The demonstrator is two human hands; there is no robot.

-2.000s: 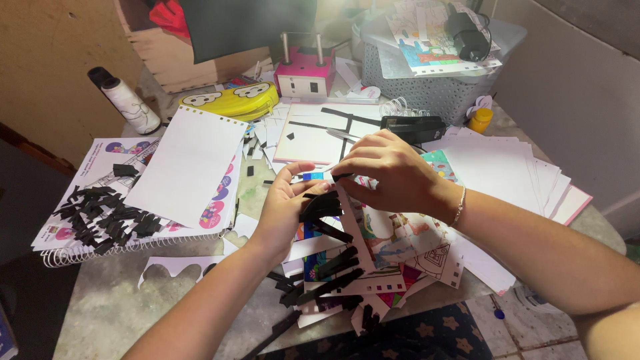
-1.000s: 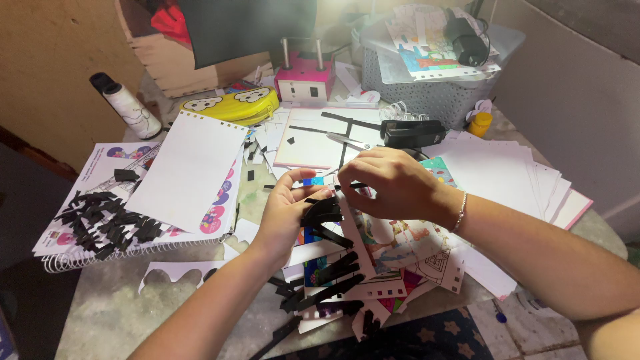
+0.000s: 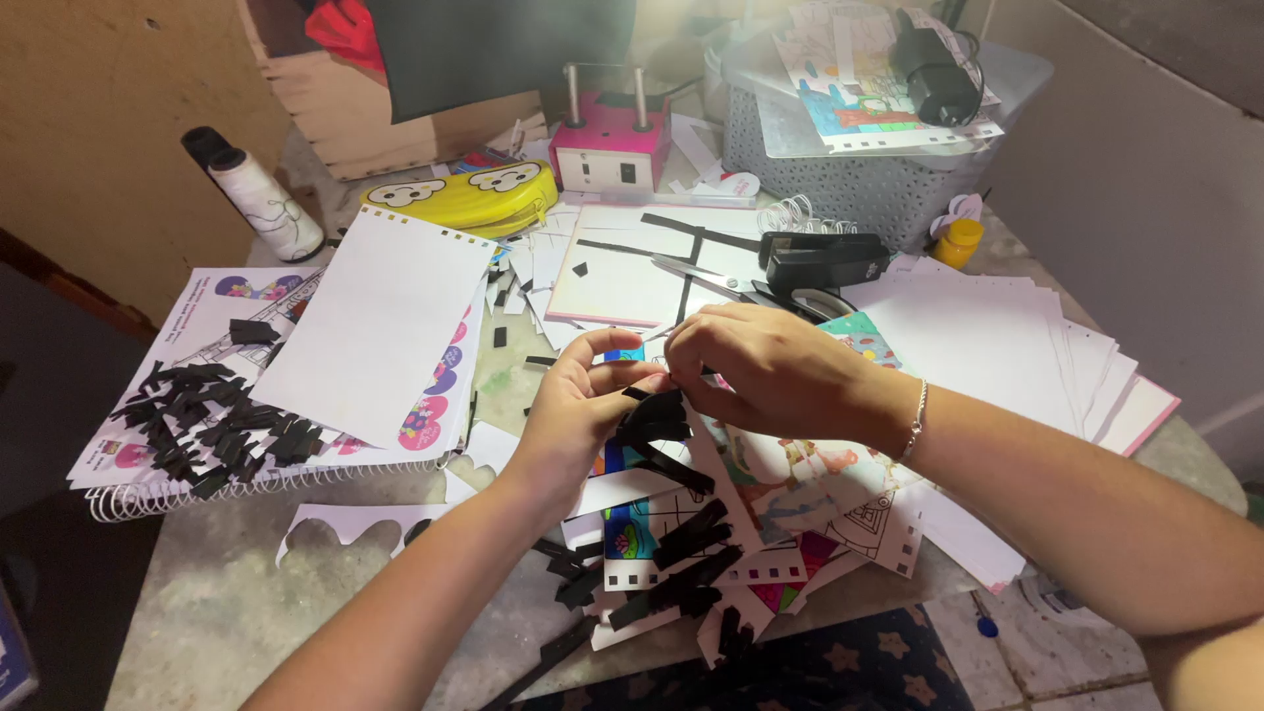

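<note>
My left hand (image 3: pixel 583 415) pinches black strips (image 3: pixel 657 420) between thumb and fingers, over the middle of the table. My right hand (image 3: pixel 750 370) meets its fingertips there; what lies between them is too small to tell. More black strips (image 3: pixel 696 563) lie below on coloured drawings and punched sheets (image 3: pixel 780 573). A pile of short black pieces (image 3: pixel 212 420) rests on a spiral notebook (image 3: pixel 128 474) at left, partly under a blank punched sheet (image 3: pixel 380 326). Behind my hands, scissors (image 3: pixel 696 274) and long black strips (image 3: pixel 691 262) lie on a white board (image 3: pixel 617 281).
A black stapler-like tool (image 3: pixel 825 259), a yellow pot (image 3: pixel 958 243) and a grey basket (image 3: pixel 839 158) stand behind at right. A yellow pencil case (image 3: pixel 464 202), a pink box (image 3: pixel 612 148) and a white-wrapped bottle (image 3: pixel 267 207) are at the back. Loose white sheets (image 3: pixel 978 346) spread at right.
My hands stay close together over the drawings, with small finger shifts. The black strips remain in my left hand.
</note>
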